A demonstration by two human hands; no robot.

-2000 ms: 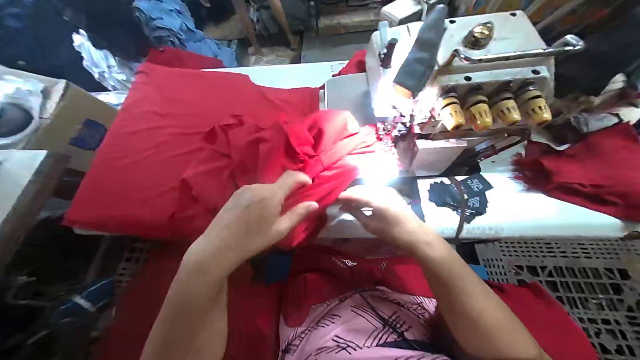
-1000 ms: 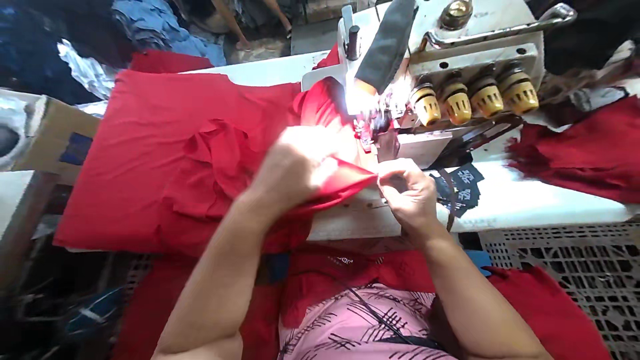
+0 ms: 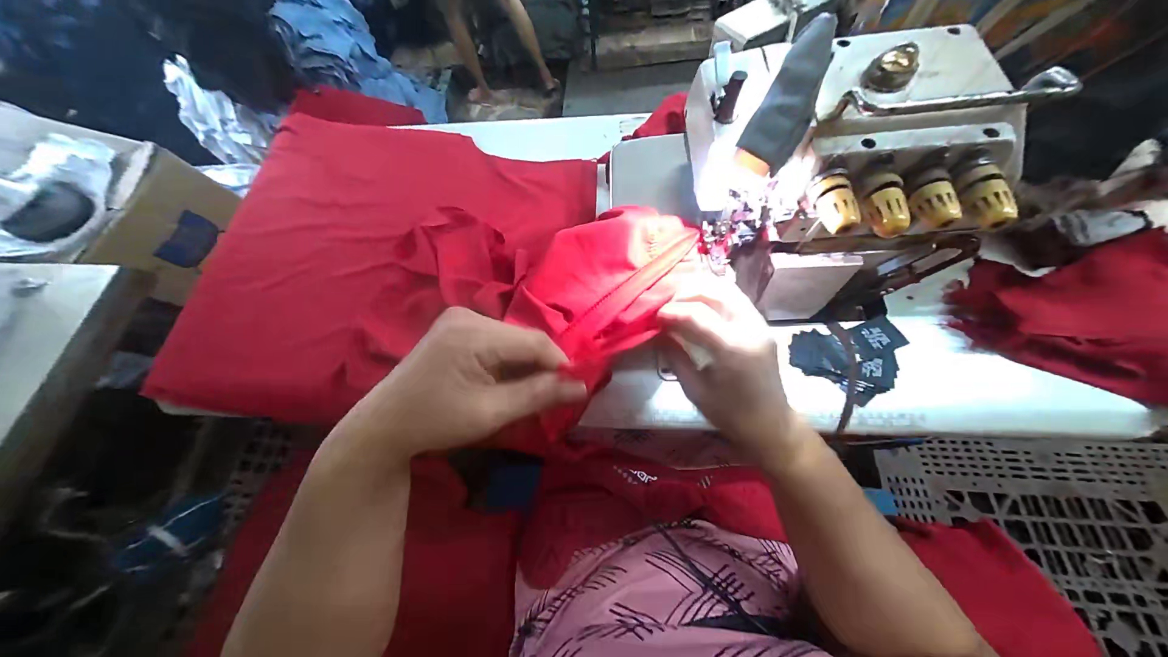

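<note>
A piece of red knit fabric with a seam line lies at the needle area of an overlock sewing machine, its far edge by the presser foot. My left hand pinches the near left part of this fabric between thumb and fingers. On the right, my right hand grips the fabric's edge just below the presser foot, lit brightly by the machine's lamp. Left of the machine a stack of red fabric covers the white table.
Black labels lie right of my right hand, with more red fabric beyond them. A cardboard box stands at the left. Plastic crates are below the table's edge. A person's legs show at the back.
Since one second ago, my left hand has moved nearer to me, away from the presser foot. The fabric between my hands, then stretched to a point at my right hand, now lies bunched.
</note>
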